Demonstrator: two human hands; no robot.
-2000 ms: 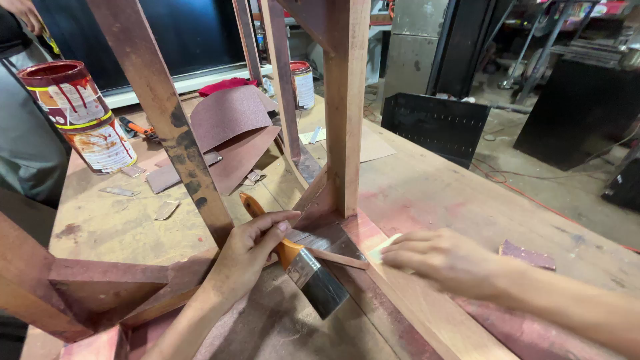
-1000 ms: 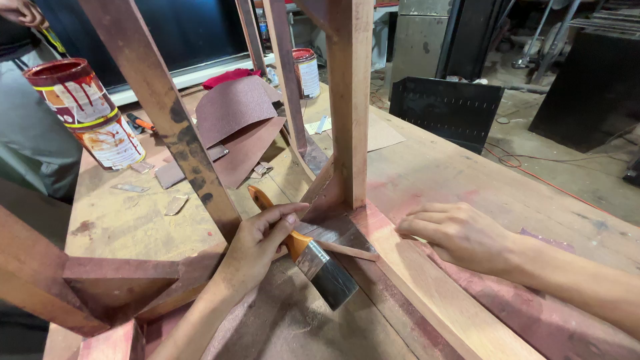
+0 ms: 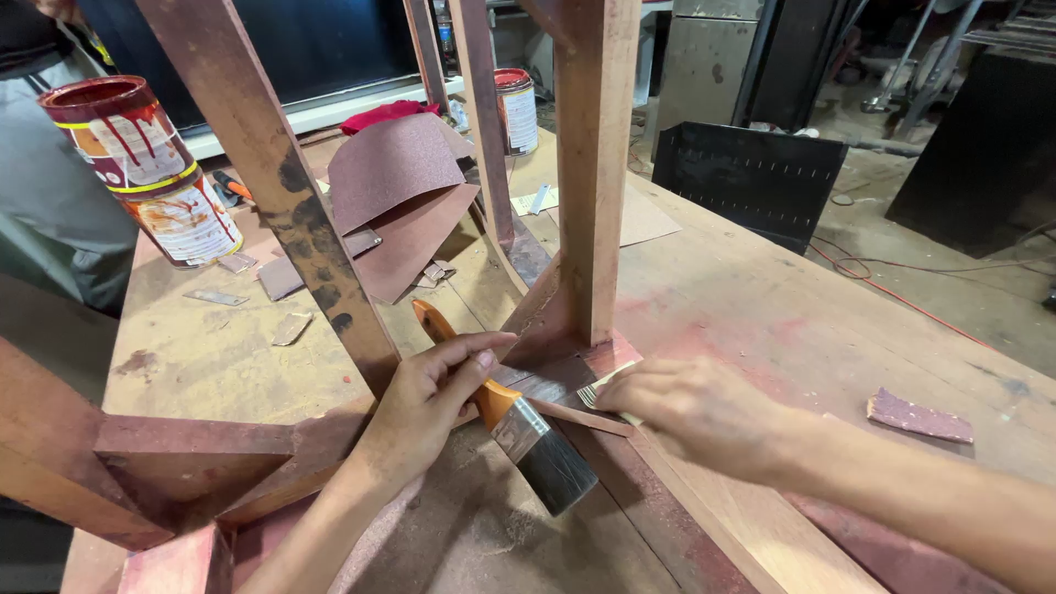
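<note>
A paintbrush (image 3: 505, 406) with an orange wooden handle and dark bristles is held by my left hand (image 3: 437, 404), bristles pointing down to the right. My right hand (image 3: 693, 408) presses a folded piece of sandpaper (image 3: 609, 384), pale side showing, on a wooden rail (image 3: 709, 495) of a wooden frame. An upright post (image 3: 590, 181) of that frame rises just behind the sandpaper. A thin wood strip (image 3: 586, 417) juts out between the brush and my right hand. A second, dark-spotted leg (image 3: 289, 181) slants up left of my left hand.
Two stacked, paint-streaked cans (image 3: 177, 216) stand at the left, another can (image 3: 517, 115) farther back. Large sandpaper sheets (image 3: 396, 169) and scraps lie behind the leg. One sandpaper scrap (image 3: 920, 415) is at the right. A person (image 3: 49, 157) stands at far left; a black panel (image 3: 747, 181) is beyond the worktable.
My right hand, resting open-looking on the rail a second ago, now shows the folded sandpaper under its fingers. My left hand keeps its hold on the brush.
</note>
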